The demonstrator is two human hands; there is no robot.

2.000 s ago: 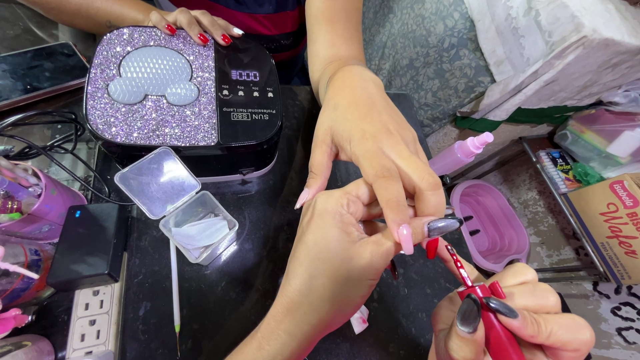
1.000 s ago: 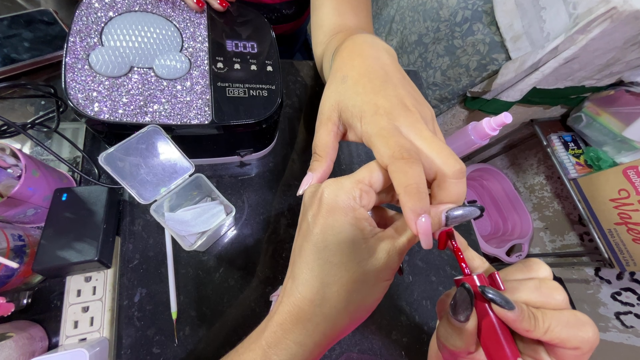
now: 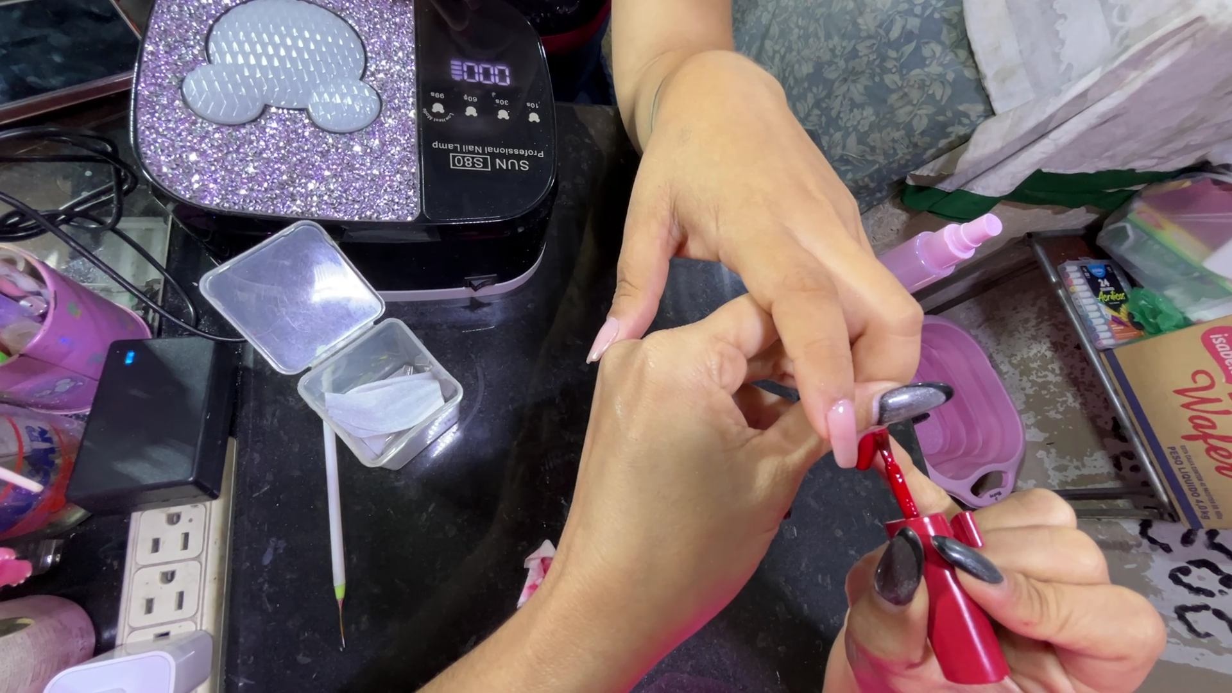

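My left hand (image 3: 674, 462), coming from the bottom of the head view, grips a finger of another person's hand (image 3: 760, 202), which reaches in from the top. Between the thumb and fingers of my right hand (image 3: 1049, 597), at lower right, is the red cap of a nail polish brush (image 3: 956, 602). Its thin red-coated brush stem (image 3: 897, 481) points up and left, with the tip at a red-painted nail (image 3: 868, 450) just below my left thumb. Dark grey nails show on both my hands. The held finger is mostly hidden behind my left hand.
On the black tabletop (image 3: 462, 568) are a nail lamp (image 3: 486, 183), an opened clear plastic box (image 3: 385, 395), a thin white brush (image 3: 335, 510), a black adapter (image 3: 154, 423) and a power strip (image 3: 173, 568). To the right are a pink spray bottle (image 3: 938, 252), a pink basin (image 3: 962, 414) and a cardboard box (image 3: 1174, 414).
The polish brush has moved up and left, so its tip is now at the red nail. The other person's second hand, earlier resting on the lamp, is out of view.
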